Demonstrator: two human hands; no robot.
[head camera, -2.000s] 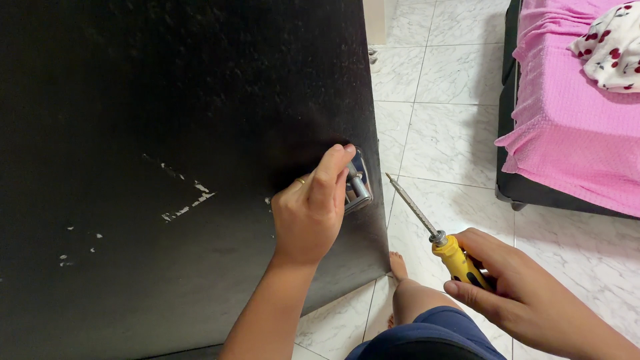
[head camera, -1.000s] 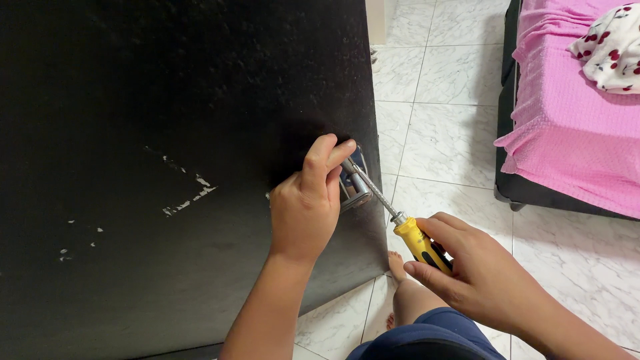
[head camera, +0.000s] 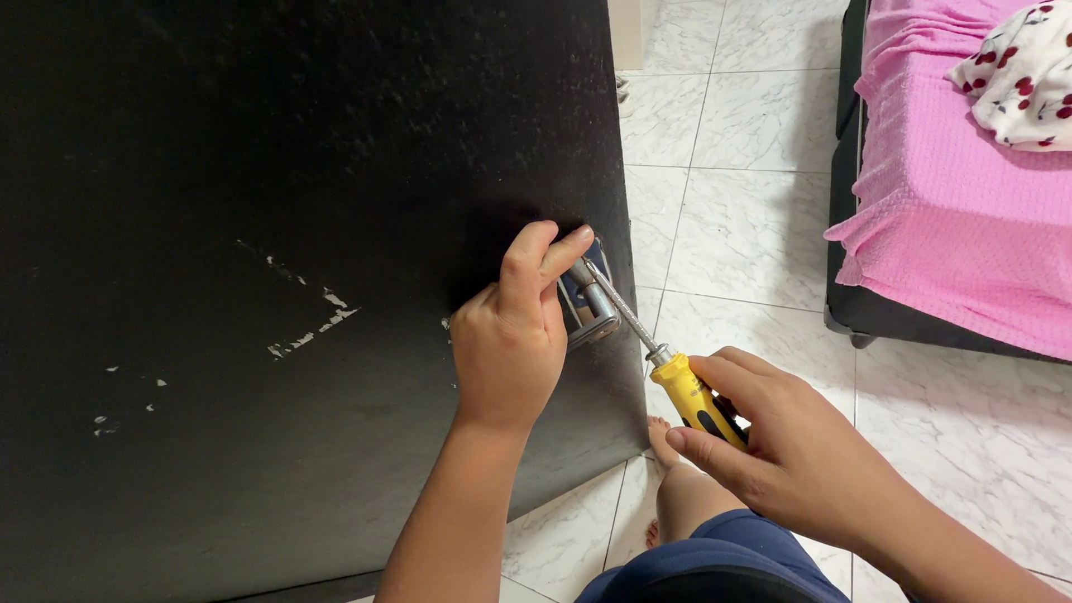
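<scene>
A metal door handle (head camera: 596, 303) with a shiny plate is mounted near the right edge of a black door (head camera: 377, 435). My left hand (head camera: 515, 331) is closed on the handle's upper part, its fingers covering some of it. In my right hand (head camera: 770, 435) is a screwdriver (head camera: 691, 389) with a yellow and black grip. Its shaft points up and to the left, and the tip is at the handle beside my left fingertips. Whether the tip sits in a screw cannot be told.
A bed with a black base (head camera: 844, 293) and a pink cover (head camera: 963, 209) stands at the right, a cherry-patterned cloth (head camera: 1026, 84) on top. White marbled tiles (head camera: 754, 226) cover the floor. My bare foot (head camera: 662, 440) is close to the door's lower edge.
Two seconds ago the screwdriver was apart from the handle; my right hand has moved up and left, bringing its tip there. My left hand has stayed at the handle.
</scene>
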